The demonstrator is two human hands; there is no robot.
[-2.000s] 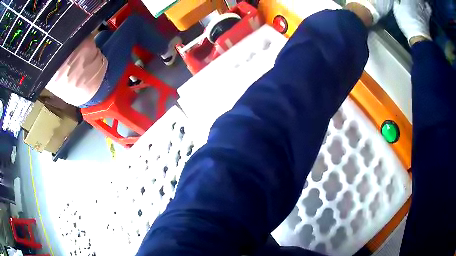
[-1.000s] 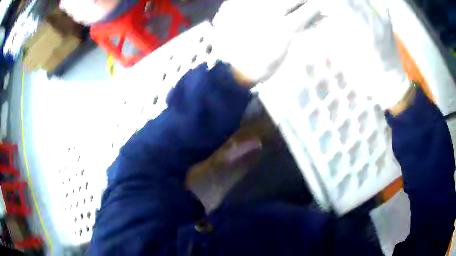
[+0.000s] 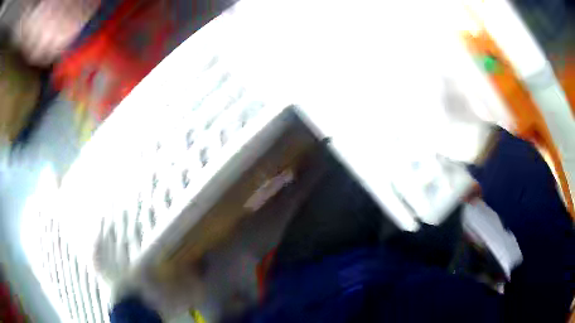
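The view is blurred and overexposed. A white foam tray (image 3: 189, 151) with rows of dark pockets lies at the left. My left hand (image 3: 110, 249), in a white glove, is a blur at its lower left corner; its fingers cannot be made out. Another white tray (image 3: 378, 145) lies at the right, its surface washed out, with a few pale pockets at its near end. My right hand (image 3: 466, 123), in a white glove, is at this tray's right side; its fingers are lost in the glare.
The orange machine rail (image 3: 529, 110) with a green button (image 3: 490, 63) runs along the right. Brown cardboard (image 3: 233, 208) shows below the left tray. A red stool (image 3: 110, 60) and part of a person (image 3: 57, 28) are at the upper left. A white item (image 3: 492, 233) shows beside my right sleeve.
Both hands have come from the machine to the trays. My left hand has since moved down-left to the left tray's corner, my right hand slightly nearer. The view has shifted.
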